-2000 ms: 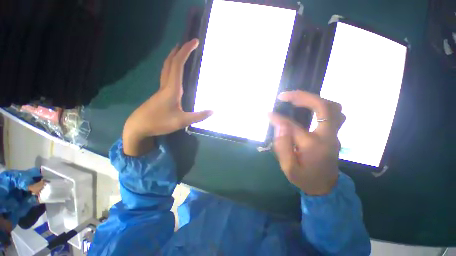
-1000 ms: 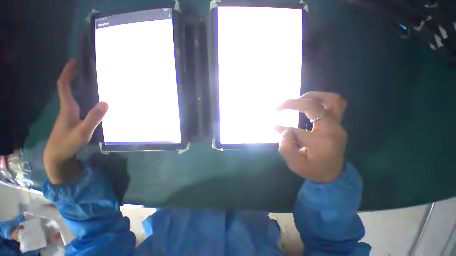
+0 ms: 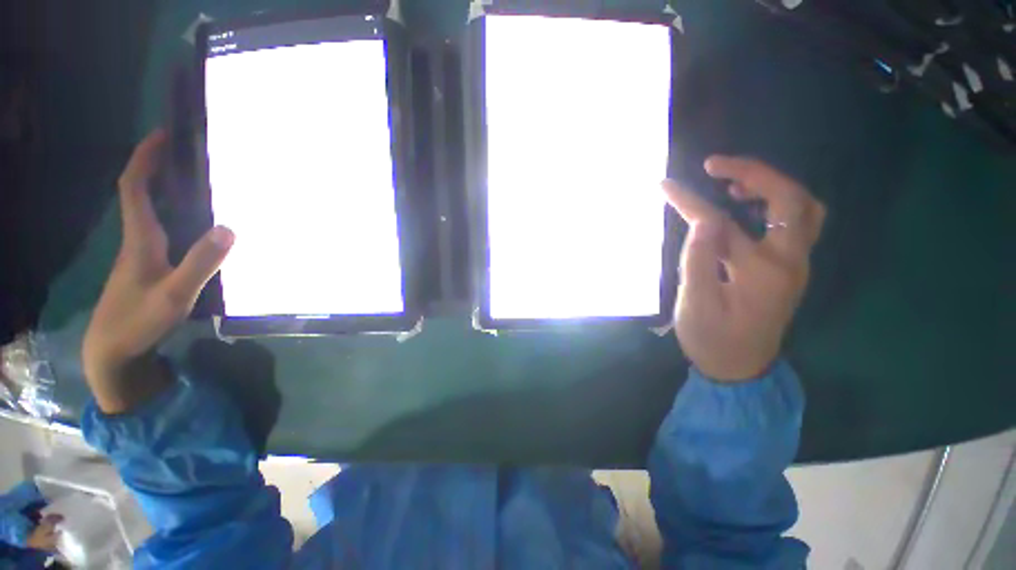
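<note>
Two tablets with bright white screens lie side by side in a black carrying tray (image 3: 443, 178). The left tablet (image 3: 306, 184) shows a dark strip with small text at its top. The right tablet (image 3: 574, 173) is white all over. Pale bits sit at the corners. My left hand (image 3: 150, 295) is spread at the left edge, its thumb on the lower left of the left tablet. My right hand (image 3: 746, 267) is at the right edge of the right tablet, fingers apart and holding nothing; whether a fingertip touches the glass cannot be told.
The tray lies on a dark green mat (image 3: 501, 401). A dark stack with pale corner bits (image 3: 947, 67) is at the upper right. Clear crinkled plastic (image 3: 25, 373) lies at the left bench edge. Another person's hand (image 3: 45, 534) and blue sleeve show at the lower left.
The view has swung, so the tablets now sit further left and straighter. My right hand has moved off the right screen to its right edge. My left hand remains at the left tablet.
</note>
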